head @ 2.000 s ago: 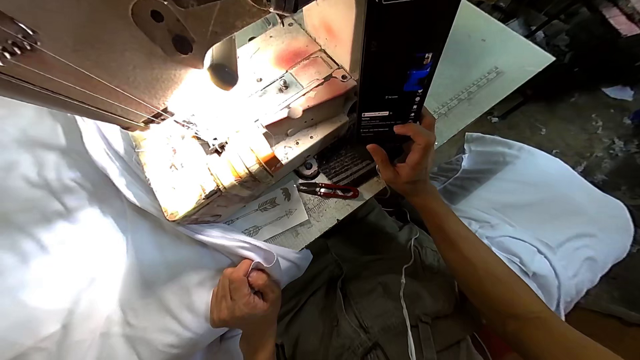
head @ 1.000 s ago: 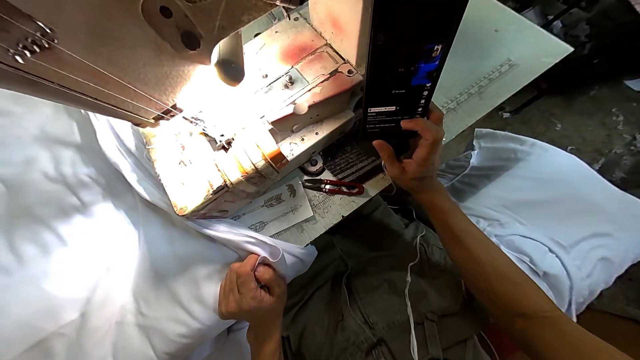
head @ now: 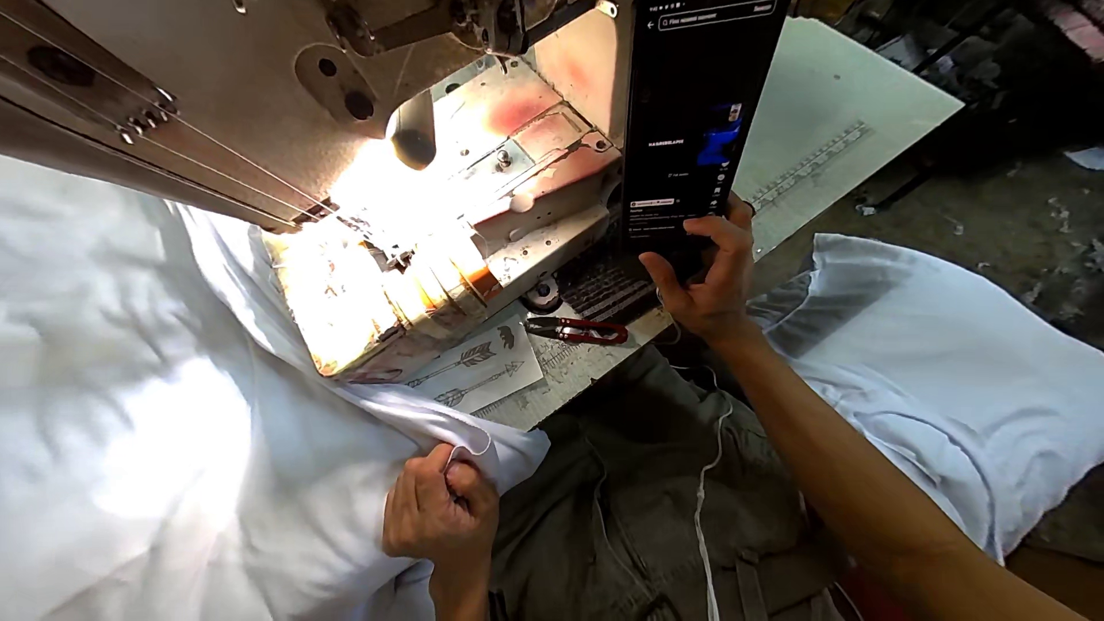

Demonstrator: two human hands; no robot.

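Note:
My left hand (head: 442,509) is closed on the hemmed edge of a large white cloth (head: 293,466), which spreads over the left side and runs along the front of a sewing machine (head: 552,164). A lamp glares on the machine's bed and needle area. At the right of the machine, my right hand (head: 711,276) is at the lower end of an upright smartphone (head: 690,112) with a mostly dark, lit screen. Thumb and forefinger are apart near its bottom edge; whether the hand bears the phone's weight cannot be told.
Red-handled thread snips (head: 578,329) and a paper with printed arrows (head: 479,366) lie on the table (head: 586,366) below the machine. Another white cloth (head: 940,371) hangs at the right, by a pale board with ruler markings (head: 837,112). A white cord (head: 703,509) crosses dark trousers (head: 638,483).

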